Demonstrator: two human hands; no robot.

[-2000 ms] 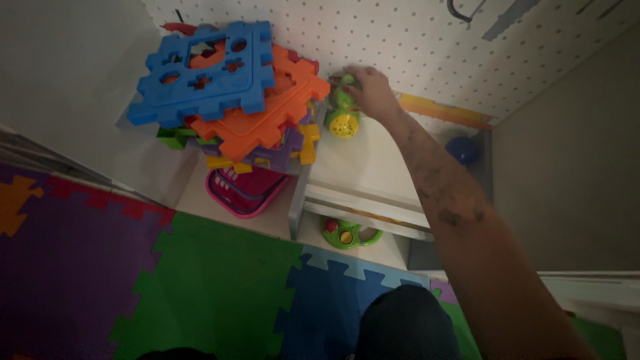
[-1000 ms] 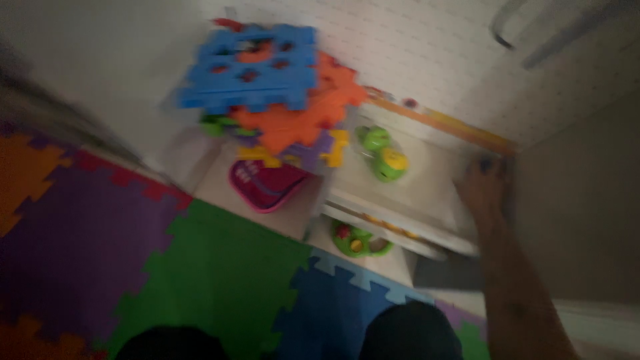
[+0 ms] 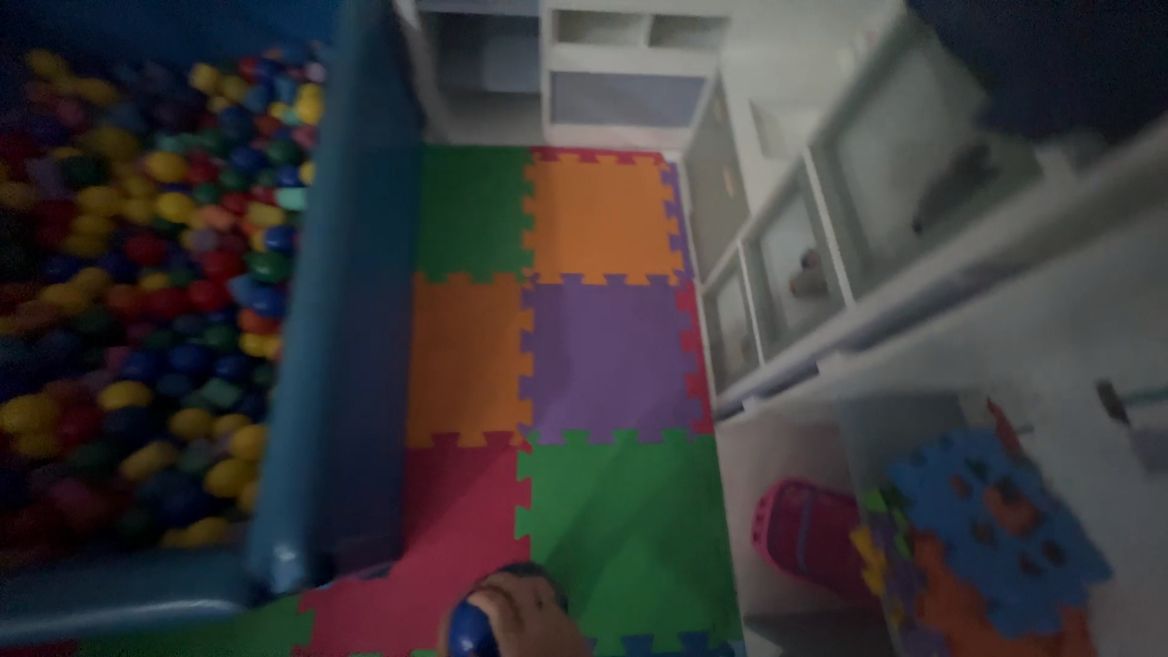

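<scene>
At the bottom edge of the head view, my right hand is closed around a blue ball, over the red and green foam mats. The lower part of the hand is cut off by the frame. A dark rounded shape shows just behind the fingers, too unclear to name. My left hand is out of view. To the left, a ball pit with padded blue walls holds many coloured plastic balls.
Interlocking foam mats cover the floor. White shelving lines the right side. Stacked blue and orange toy panels stand at lower right, beside a pink container. A white cabinet stands at the far end.
My right hand was at the right end of the shelf by the blue ball; now it is over the floor mats, gripping a blue ball. The view has swung towards the ball pit.
</scene>
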